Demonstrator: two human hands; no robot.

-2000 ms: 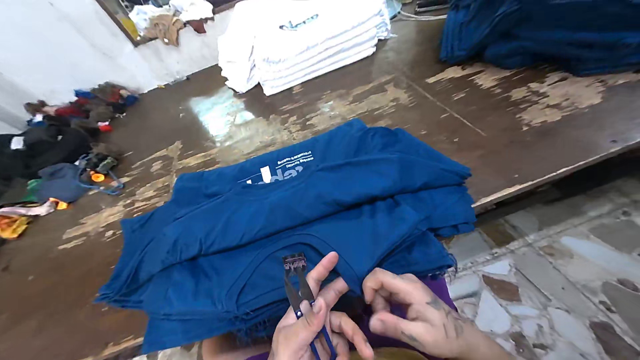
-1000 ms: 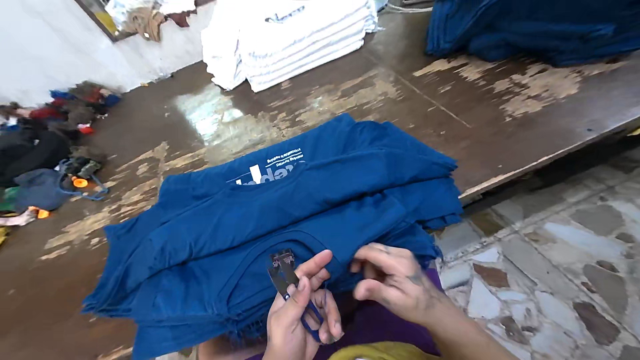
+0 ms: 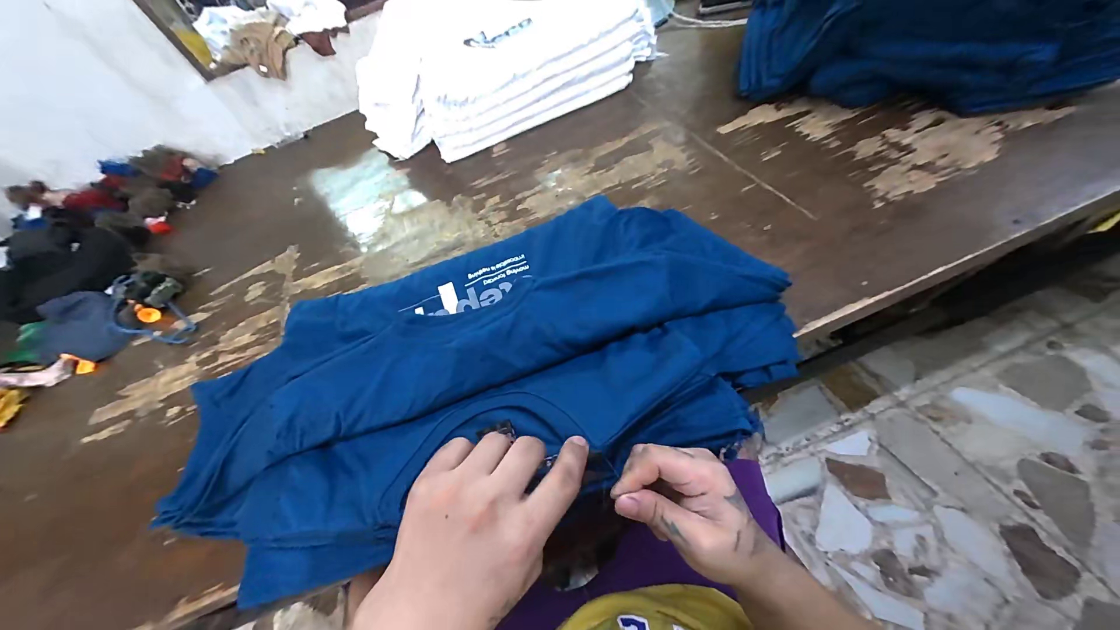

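A stack of folded blue T-shirts (image 3: 490,350) lies on the table's near edge, with a round collar facing me. Back up, my left hand (image 3: 490,499) rests over that collar, its fingers bent. A small dark neck label (image 3: 497,430) shows just beyond its fingertips. Whatever is under the palm is hidden, and the thread snips are not clearly visible. My right hand (image 3: 682,503) is at the collar's right side, thumb and index finger pinched on what looks like a fine thread (image 3: 612,468).
The worn brown wooden table (image 3: 875,254) carries white folded shirts (image 3: 525,79) at the back and more dark blue garments (image 3: 927,52) at the back right. Fabric scraps (image 3: 79,254) are heaped at the left by the wall. Stone-patterned floor (image 3: 962,472) lies beyond the table's right edge.
My left hand has turned from palm up, with the thread snips in it, to back up over the collar. My right hand stays near the collar's right side.
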